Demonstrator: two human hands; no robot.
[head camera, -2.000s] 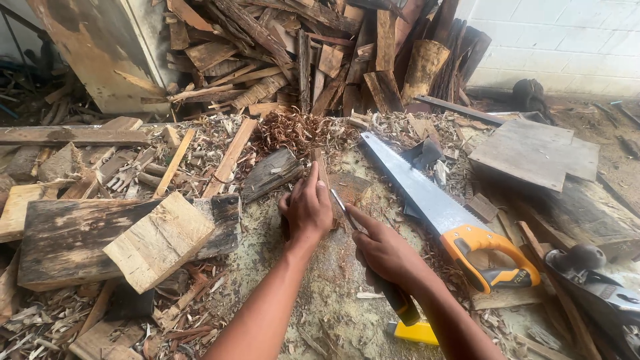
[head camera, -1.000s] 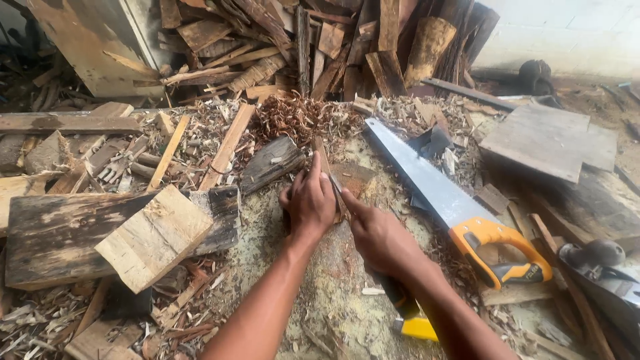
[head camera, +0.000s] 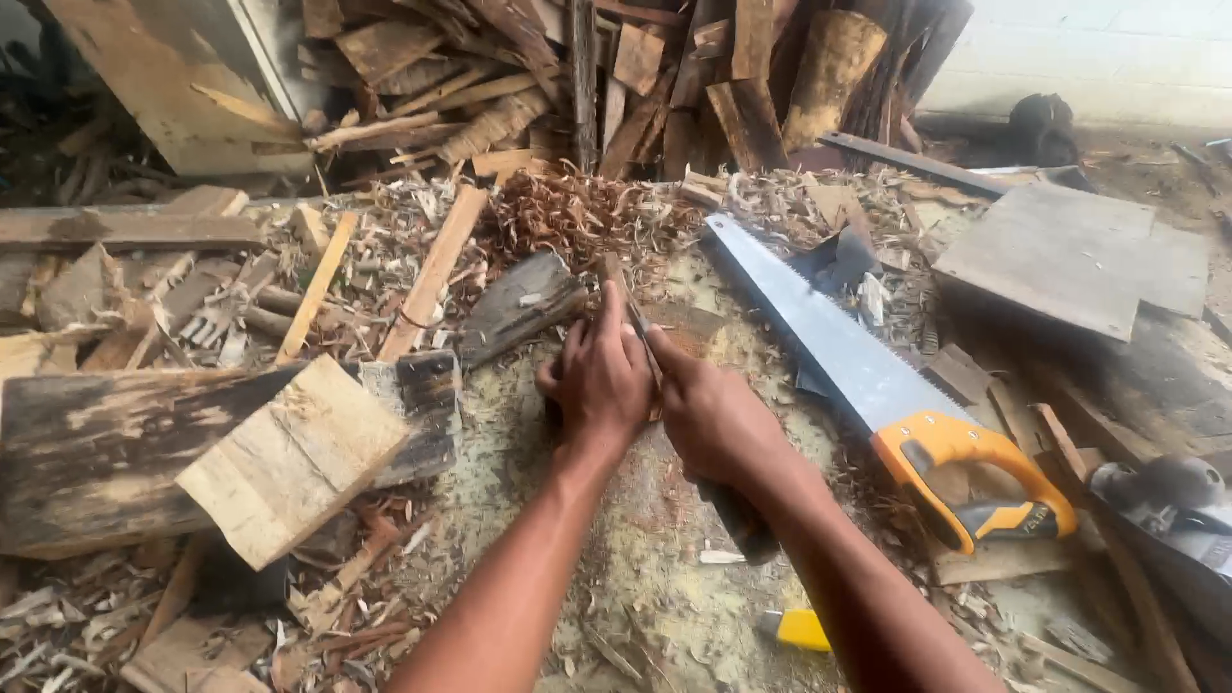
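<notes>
A small piece of brown wood (head camera: 611, 269) lies under my left hand (head camera: 606, 375), its far end showing past my fingertips; the rest is hidden. My left hand grips it against the bench top. In my right hand (head camera: 717, 414) is a bladed hand tool with a dark handle (head camera: 741, 525), perhaps a knife or chisel. Its narrow blade (head camera: 643, 337) lies along the right side of the wood, close to my left fingers. Reddish curled wood shavings (head camera: 587, 212) are heaped beyond the piece.
An orange-handled handsaw (head camera: 837, 337) lies to the right, near a hand plane (head camera: 1165, 491). A pale wood block (head camera: 294, 462) rests on a dark board (head camera: 115, 452) at left. A yellow object (head camera: 804, 629) lies by my right forearm. Stacked wood scraps (head camera: 577, 77) stand behind the bench.
The blade's tip showed between my hands two seconds ago; my right hand has since moved up close against my left. My left hand still holds the wood.
</notes>
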